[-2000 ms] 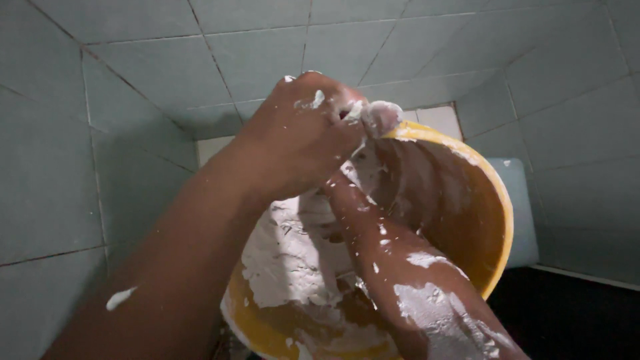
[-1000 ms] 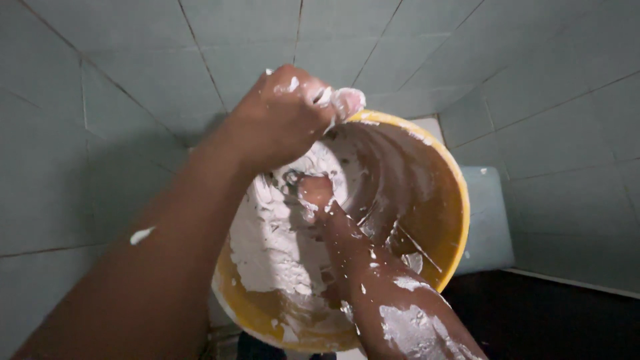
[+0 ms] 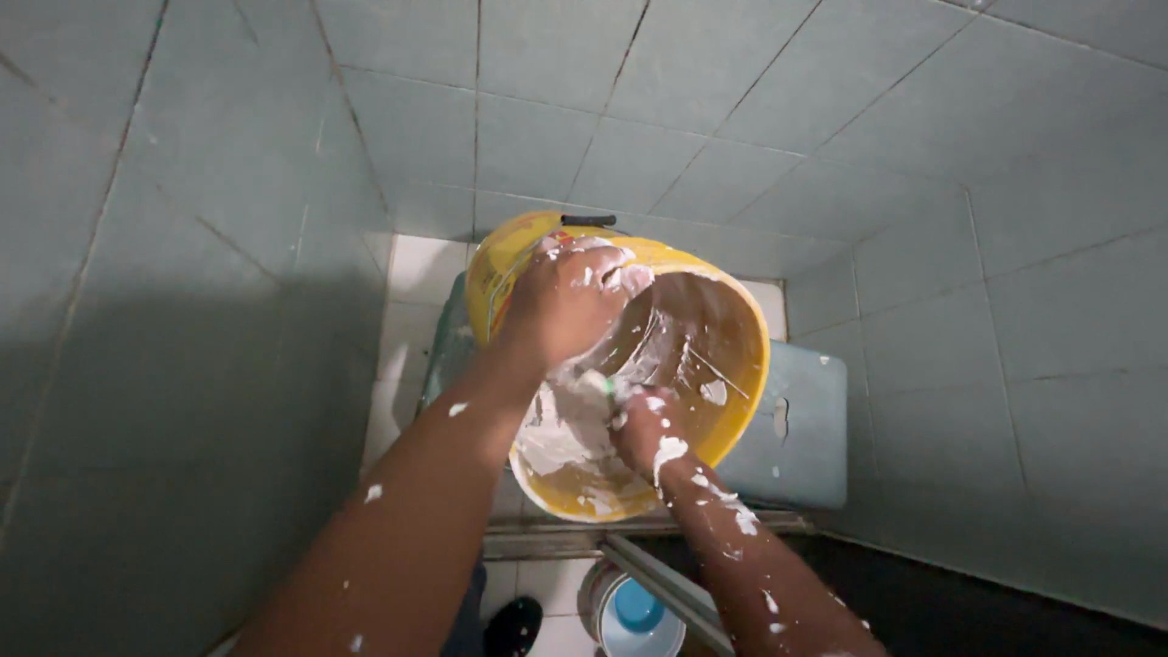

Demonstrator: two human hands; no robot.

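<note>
A yellow plastic bucket lies tilted with its mouth toward me, its inner wall smeared with white paste. Thick white paste lies along its lower left inside. My left hand is closed over the upper left of the rim and is spattered with paste. Inside the mouth, my right hand is closed around a small tool, blurred and coated, with a bit of green showing; its kind is unclear. Both forearms carry white splashes. The bucket's black handle grip shows behind my left hand.
A grey-green plastic stool is under the bucket. Grey tiled walls close in at the back and both sides. Below are a metal frame edge, a white bucket with a blue container and a dark shoe.
The view has pulled back and shows more of the stool and floor. My left hand stays on the rim. My right hand remains inside the bucket, where a tool with green now shows.
</note>
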